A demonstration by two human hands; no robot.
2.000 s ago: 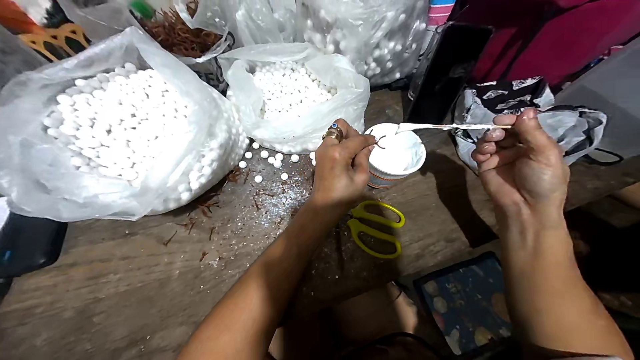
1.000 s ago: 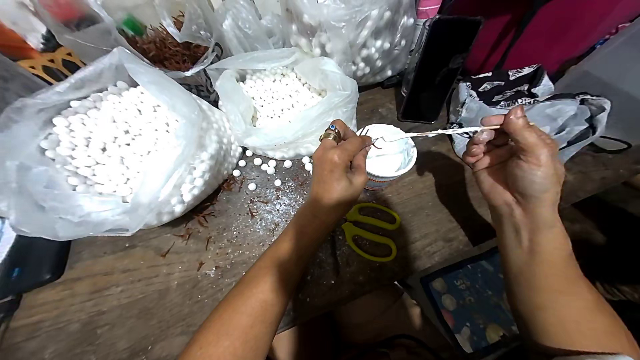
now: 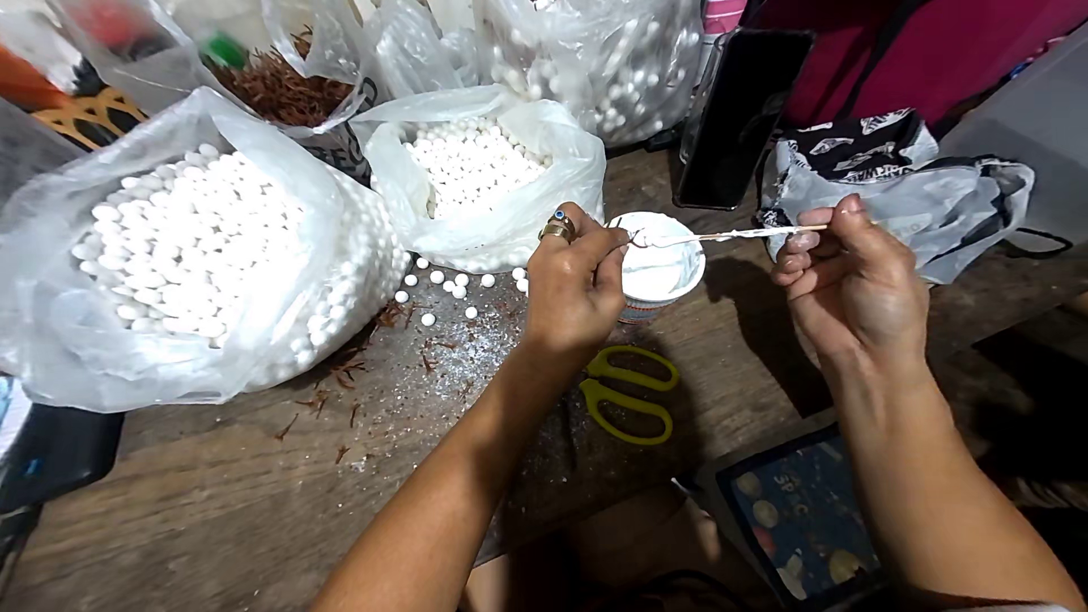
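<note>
My left hand (image 3: 578,276), with rings on a finger, pinches a small thin dark piece whose kind I cannot tell, at the left rim of a paper cup (image 3: 650,297) holding white paste. Between the fingertips of my right hand (image 3: 858,272) is a thin wooden stick (image 3: 739,234) smeared with white paste. Its far end reaches over the cup, close to my left fingertips, with a white blob there. Yellow-handled scissors (image 3: 633,395) lie on the wooden table (image 3: 212,510) below the cup, their blades hidden in shadow and behind my left forearm.
Open plastic bags of white balls stand at the left (image 3: 340,221) and back (image 3: 578,161). Loose white balls (image 3: 460,291) and reddish-brown bits (image 3: 344,374) lie before them. Behind the cup a black smartphone (image 3: 739,119) leans upright, beside a crumpled plastic bag (image 3: 901,204).
The stick's tip is now nearer my left fingertips, and my right hand has moved slightly left with it. The left hand keeps its pinch beside the cup.
</note>
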